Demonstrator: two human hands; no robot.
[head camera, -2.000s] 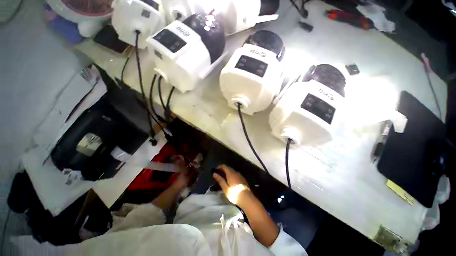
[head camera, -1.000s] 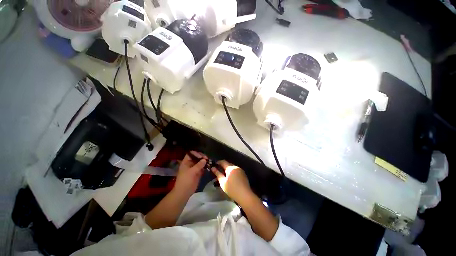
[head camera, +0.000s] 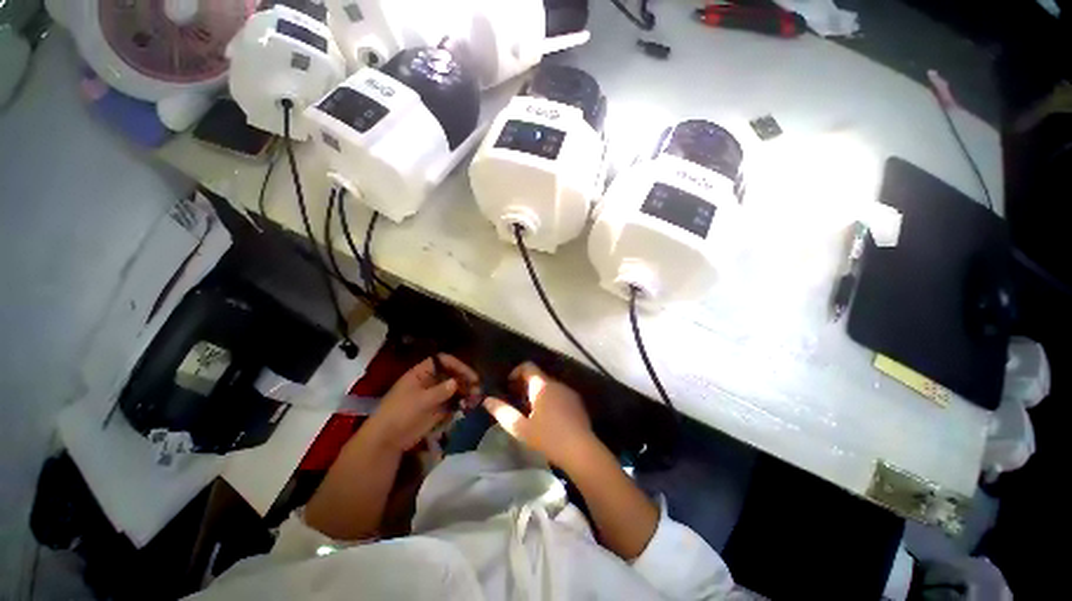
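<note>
White security cameras stand along the bench's front edge: one at right, one beside it, and others further left. Thin black camera leads hang from them over the edge. My left hand is below the edge, its fingertips closed on a small dark cable connector. My right hand is just to the right, fingers bent toward the left hand, with a small gap between them. Shadow hides whether the right fingers hold anything.
A black mouse pad with a mouse lies at the bench's right. A red and black tool lies at the back. A pink fan stands at upper left. A black device lies on papers at lower left.
Both hands came together at the connector, and now they are slightly apart, the left hand further left. The view has shifted, so the bench and cameras sit further left and up.
</note>
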